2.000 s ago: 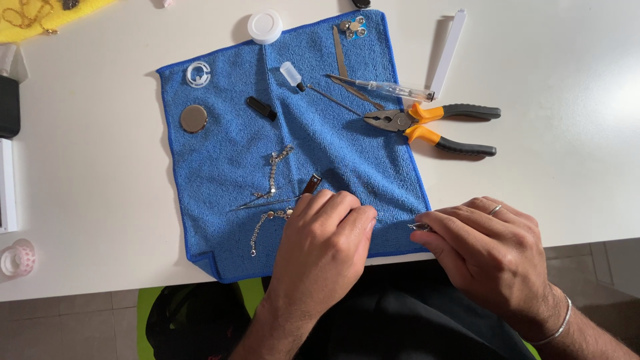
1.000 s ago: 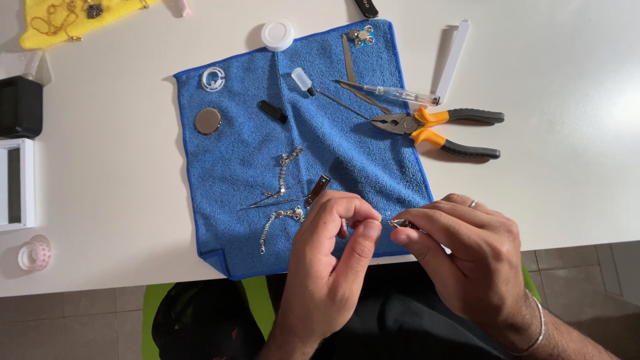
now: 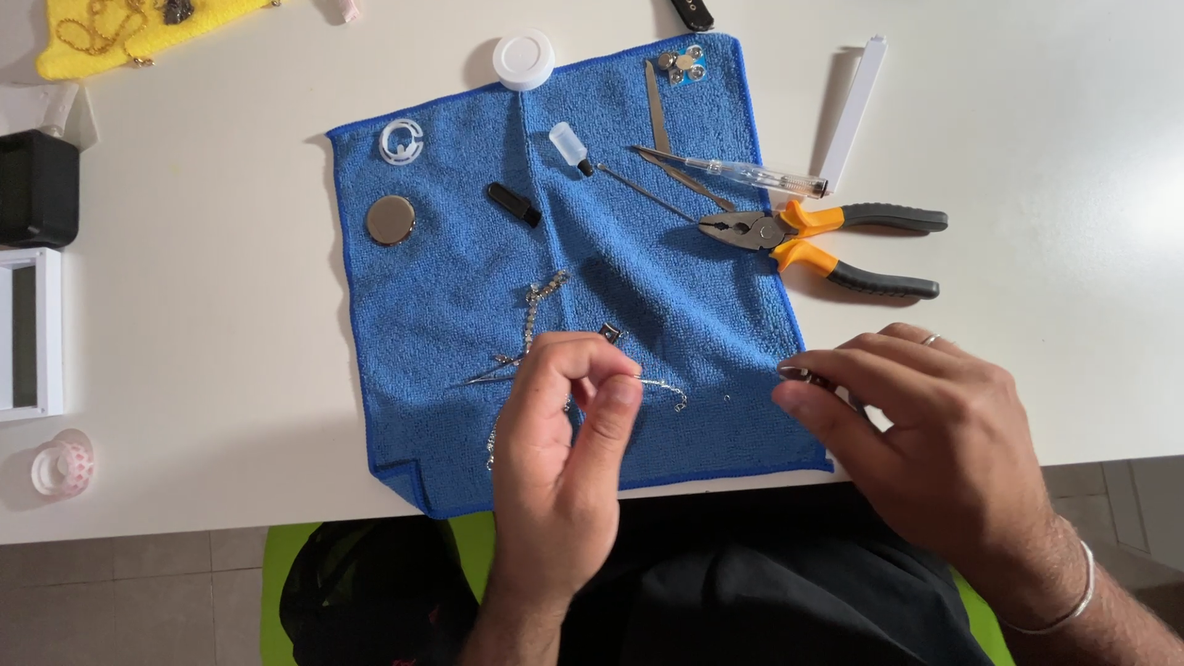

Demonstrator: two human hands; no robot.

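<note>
Between thumb and forefinger, my left hand (image 3: pixel 578 444) pinches a thin silver chain (image 3: pixel 678 396), whose free end hangs out to the right over the blue microfiber cloth (image 3: pixel 444 296). My right hand (image 3: pixel 916 435), to the right of it, grips a small metal tool (image 3: pixel 803 375) that is mostly hidden by the fingers; its kind is unclear. A tiny metal ring (image 3: pixel 727 398) lies on the cloth between the hands. Behind my left hand are a silver chain bracelet (image 3: pixel 530 319), tweezers (image 3: pixel 490 375) and a nail clipper (image 3: pixel 610 333), all partly covered.
Combination pliers (image 3: pixel 740 229) with orange and black handles lie across the cloth's right edge. Near them are a clear-handled screwdriver (image 3: pixel 758 176) and metal strips (image 3: pixel 656 111). A round metal disc (image 3: pixel 390 220), a white lid (image 3: pixel 524 60) and a black cap (image 3: pixel 513 203) sit farther left.
My hands were close together one second ago and are now apart, the right one farther right. A chain end now shows beside my left fingertips.
</note>
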